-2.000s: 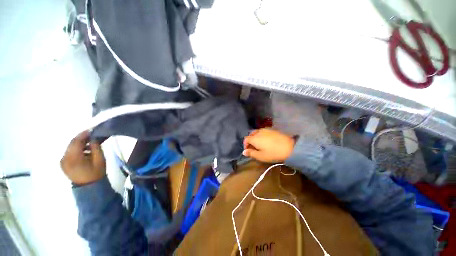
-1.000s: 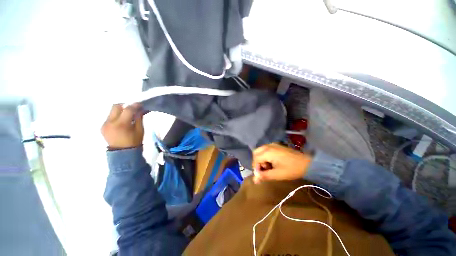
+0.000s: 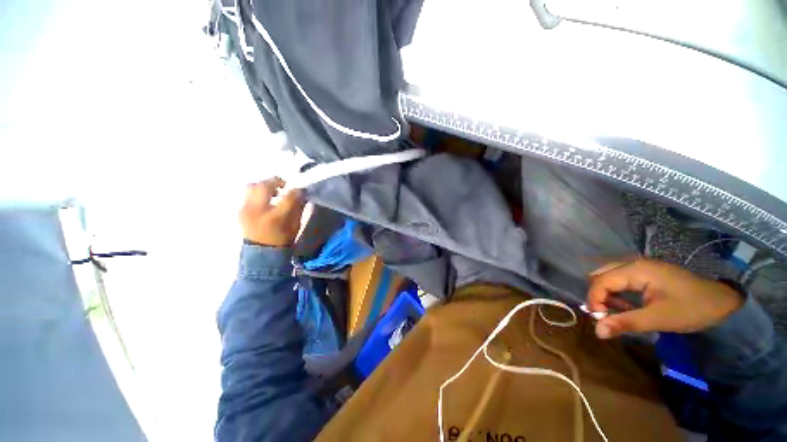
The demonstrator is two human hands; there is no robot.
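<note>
A dark grey garment [image 3: 336, 78] with thin white lines hangs from the table's left part towards my lap. Its narrow folded edge [image 3: 431, 229] runs slanting between my hands. My left hand [image 3: 273, 213] grips the garment's edge beside a broad white strip [image 3: 362, 164]. My right hand [image 3: 660, 298] is at the right, thumb and index finger pinched on a small white end [image 3: 591, 312] at the edge's far end. Whether this end belongs to a cord cannot be told. A thin white cord [image 3: 315, 108] curves over the upper garment.
The white table [image 3: 518, 65] has a measuring tape strip [image 3: 604, 155] along its edge. A blue crate [image 3: 388, 332] and blue cloth [image 3: 317, 315] are below. White earphone wire [image 3: 539, 371] lies on the brown clothing. A grey-blue surface [image 3: 60, 319] is at the left.
My right hand has moved right, away from my left hand, and the garment's edge between them is now stretched longer. The view has shifted, and the red shears have left it.
</note>
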